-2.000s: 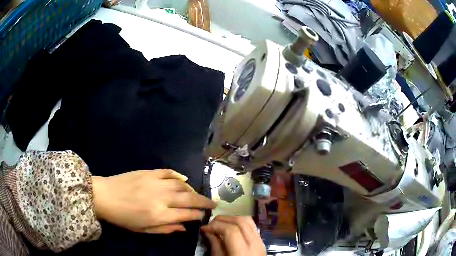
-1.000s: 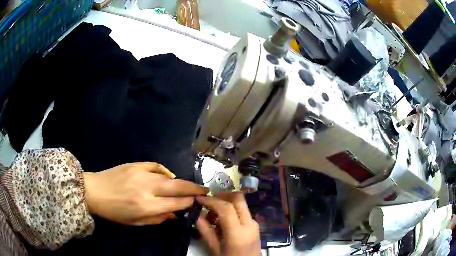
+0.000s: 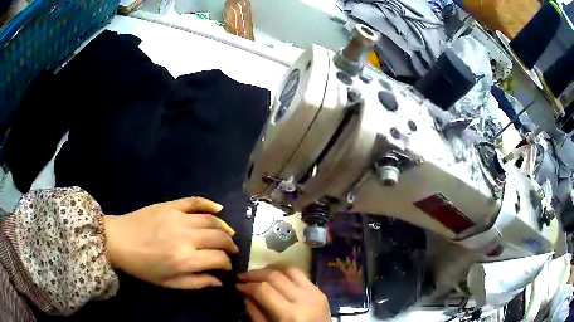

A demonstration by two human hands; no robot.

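Note:
A large black garment panel (image 3: 157,132) lies left of the needle area, its right edge running beside the pale machine bed (image 3: 263,255). My left hand (image 3: 173,244) lies flat on the panel with fingers spread a little, pressing the cloth. My right hand (image 3: 286,294) pinches the panel's edge near the bed's front, partly cut off by the bottom of the picture. The cream sewing machine head (image 3: 308,119) stands over the panel's right edge. The needle and presser foot are mostly hidden under it. A round metal fitting (image 3: 281,236) shows on the bed.
A smartphone (image 3: 340,264) with a lit screen and a shiny black packet (image 3: 396,264) lie under the machine arm. A blue perforated basket (image 3: 50,38) is at upper left. Grey cloth (image 3: 403,38) is piled behind the machine. White paper (image 3: 506,280) is at lower right.
The machine first shifted left in the picture. My right hand has moved down along the cloth edge, uncovering the round fitting. My left fingers have drawn back left from the edge.

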